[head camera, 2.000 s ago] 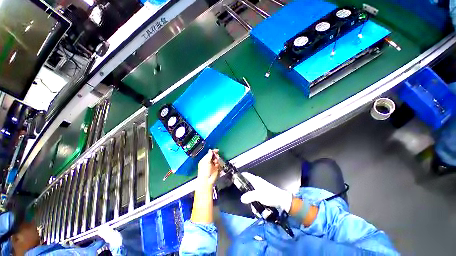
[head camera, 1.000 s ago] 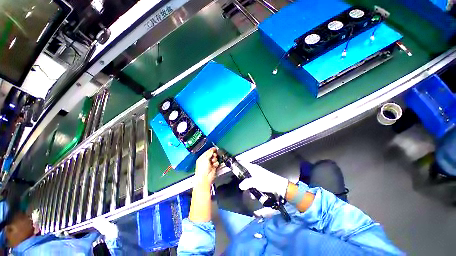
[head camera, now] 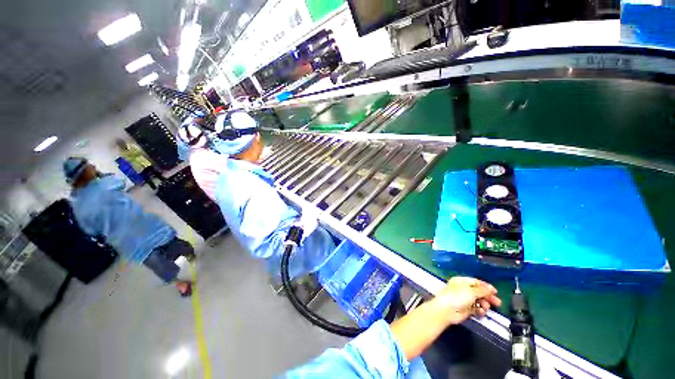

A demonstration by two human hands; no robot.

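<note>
A bright-blue module chassis [head camera: 585,218] lies on a green pallet [head camera: 403,240]. A row of three black fans [head camera: 497,194] with white hubs crosses its left part, with a green circuit board [head camera: 497,246] at the near end. My bare left hand [head camera: 471,298] is over the rail, left of the screwdriver, fingers curled; whether it pinches something small cannot be told. The black electric screwdriver [head camera: 522,337] points up, its bit just below the fan row's near end. My white-gloved right hand [head camera: 546,364] holds it, mostly cut off by the bottom edge.
A blue parts bin [head camera: 363,285] hangs at the rail [head camera: 414,274], left of my forearm. Conveyor rollers [head camera: 333,170] run to the far left. A seated worker [head camera: 248,196] holds a black hose [head camera: 296,303]; another person [head camera: 126,222] is on the floor. A monitor shelf [head camera: 518,55] stands behind.
The view has swung left and up; the second blue chassis is out of view. My left hand has come away from the screwdriver's tip. My right hand still holds the screwdriver.
</note>
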